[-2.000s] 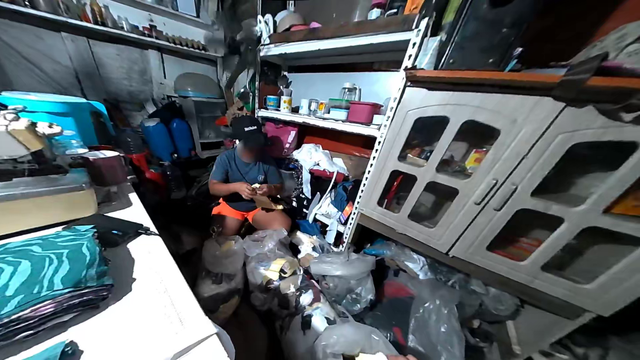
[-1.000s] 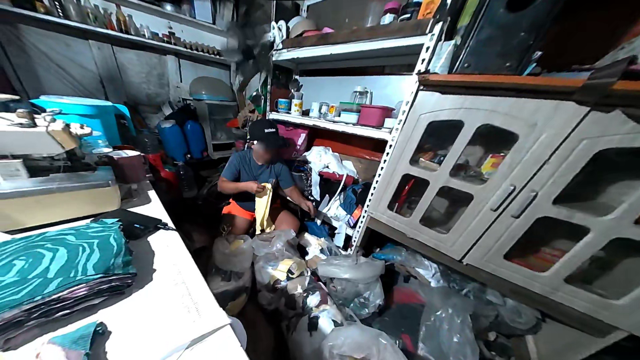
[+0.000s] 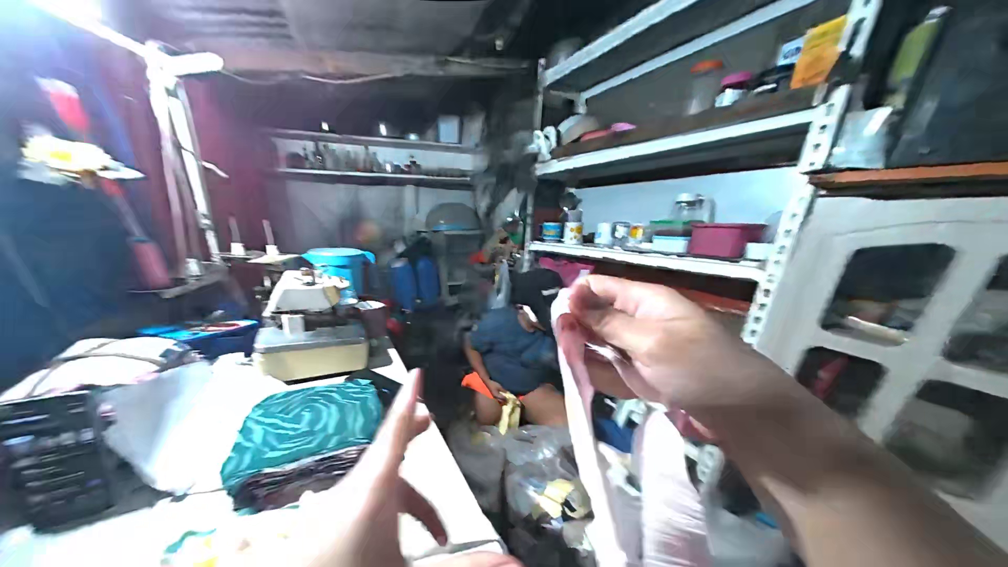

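Observation:
My right hand (image 3: 638,335) is raised in front of me, its fingers pinched on a pale pink strip of cloth (image 3: 583,425) that hangs down in long folds. My left hand (image 3: 386,472) is held over the white table (image 3: 449,472), fingers apart and nothing in it; it is somewhat blurred. Just beyond it lies a folded teal patterned cloth (image 3: 303,425) on top of darker fabric. The lower end of the pink cloth runs out of view.
A sewing machine (image 3: 311,335) stands at the table's back. A person (image 3: 516,346) sits ahead holding yellow cloth, beside plastic bags of scraps (image 3: 547,472). Metal shelves (image 3: 661,264) with containers and a white cabinet (image 3: 874,315) stand at the right. A black basket (image 3: 55,457) is at the left.
Both my hands have come into view, the right one with the pink cloth. The seated person has leaned forward, head lowered. The view has swung up and left.

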